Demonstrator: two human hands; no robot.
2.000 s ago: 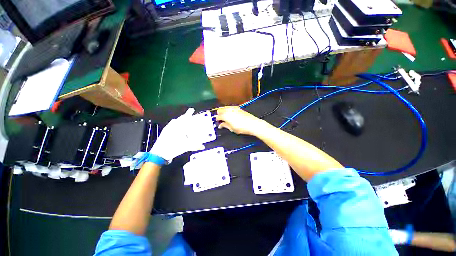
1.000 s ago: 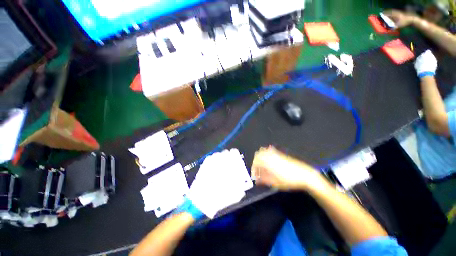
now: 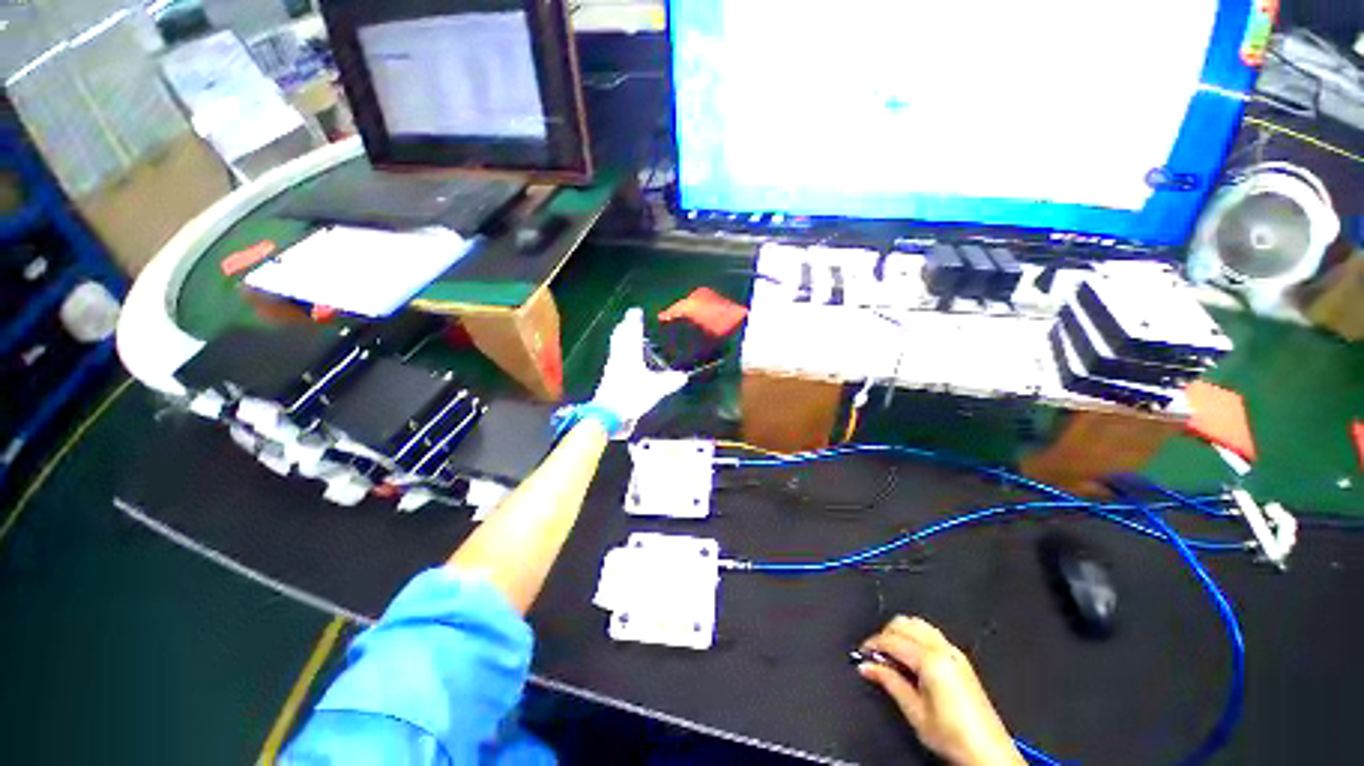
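Note:
My left hand (image 3: pixel 636 386), in a white glove, reaches over the back of the bench. A dark flat object (image 3: pixel 688 344), blurred, shows between its thumb and fingers. My bare right hand (image 3: pixel 931 685) is low over the mat, fingertips pinched on a small dark, metallic-looking plug (image 3: pixel 869 656). Two white square units lie one behind the other: the rear unit (image 3: pixel 670 479) and the front unit (image 3: pixel 661 591). Each has a blue cable (image 3: pixel 838 566) running from its right edge.
Stacked black units (image 3: pixel 397 407) stand at left. A white-topped riser (image 3: pixel 838 341) with adapters and piled units (image 3: pixel 1144 332) is behind. A black mouse (image 3: pixel 1083 584) lies inside the blue loop. A laptop, large monitor (image 3: pixel 957 120) and fan (image 3: pixel 1269 232) stand farther back.
My left hand has moved from the white unit at the front edge to the back of the bench. That unit no longer shows on the mat. The view has swung left and up.

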